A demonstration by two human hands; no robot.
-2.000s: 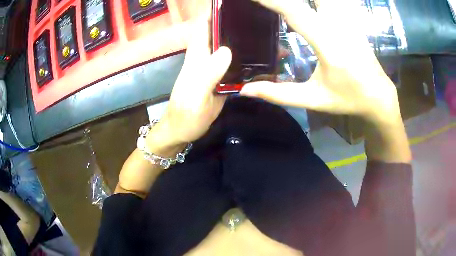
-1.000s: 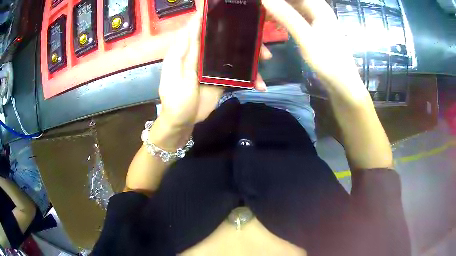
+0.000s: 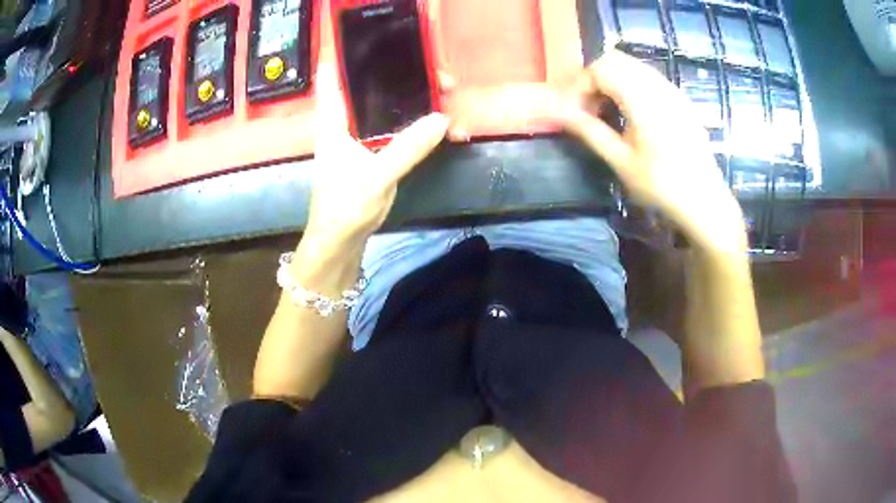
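Note:
My left hand (image 3: pixel 359 177), with a beaded bracelet at the wrist, holds a red-framed mobile phone (image 3: pixel 388 69) at its lower end, thumb on the lower right corner. The phone's glossy dark front faces up, with small light lettering at the top. It is over the orange-red foam tray (image 3: pixel 236 147). My right hand (image 3: pixel 648 133) is to the right of the phone, over the tray's right edge. Its fingers are bent and blurred, and I cannot tell whether they hold anything.
Several dark phone units (image 3: pixel 278 49) with gold round spots sit in the tray's left slots. A clear blister tray (image 3: pixel 722 88) with dark pieces lies at right on the dark bench (image 3: pixel 491 182). Below are a brown cardboard box (image 3: pixel 138 344) with clear plastic and, at far left, another person's arm.
The phone has moved left and away from my body, over the foam tray. My right hand has moved away from the phone. The view has shifted, showing more of the bench edge.

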